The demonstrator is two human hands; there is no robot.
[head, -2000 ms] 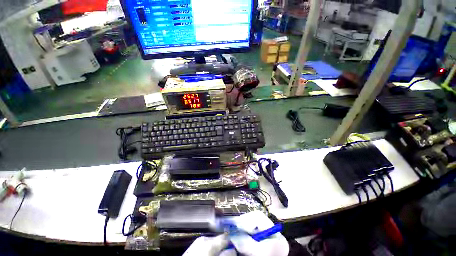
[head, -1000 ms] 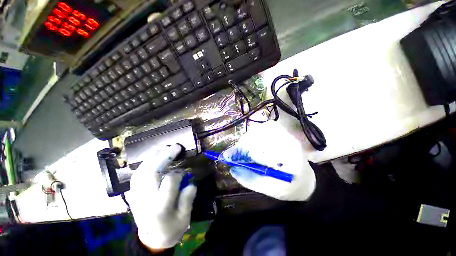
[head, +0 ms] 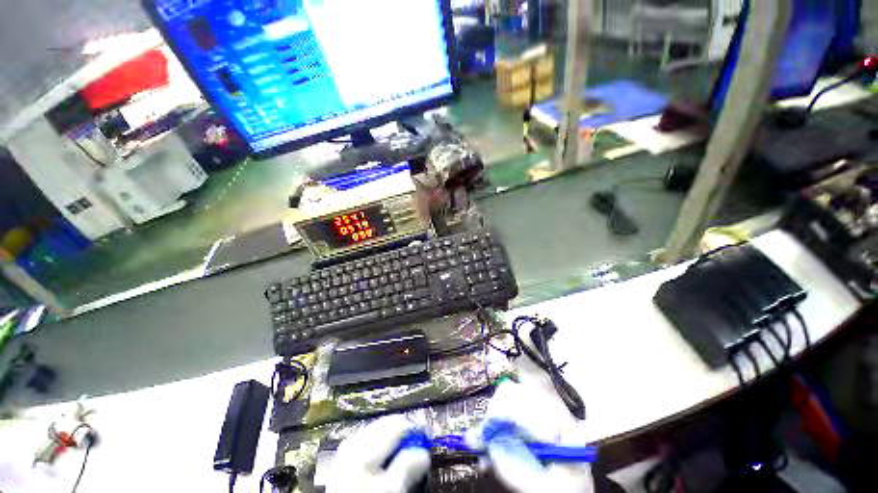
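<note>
My left hand (head: 377, 454), in a white glove, is at the near bay of the tape-wrapped fixture (head: 438, 409), cut off by the lower edge. My right hand (head: 525, 453), gloved, is just right of it and holds a blue pen-like tool (head: 563, 452) that points right. What lies under both hands is mostly hidden, and I cannot tell whether the left holds anything. A black power adapter (head: 378, 361) lies in the far bay with a small light on it. Another adapter (head: 242, 426) lies left of the fixture.
The keyboard (head: 390, 286) lies behind the fixture, then the meter (head: 358, 226) with red digits and the monitor (head: 318, 67). A bundled cord (head: 556, 371) lies right of the fixture. Several adapters (head: 727, 306) sit at right, cables over the edge. Red-and-white connectors (head: 65, 442) lie far left.
The view has swung back up and levelled, showing the monitor again. My hands now sit lower in the picture, over the near bay rather than at the adapter they were on.
</note>
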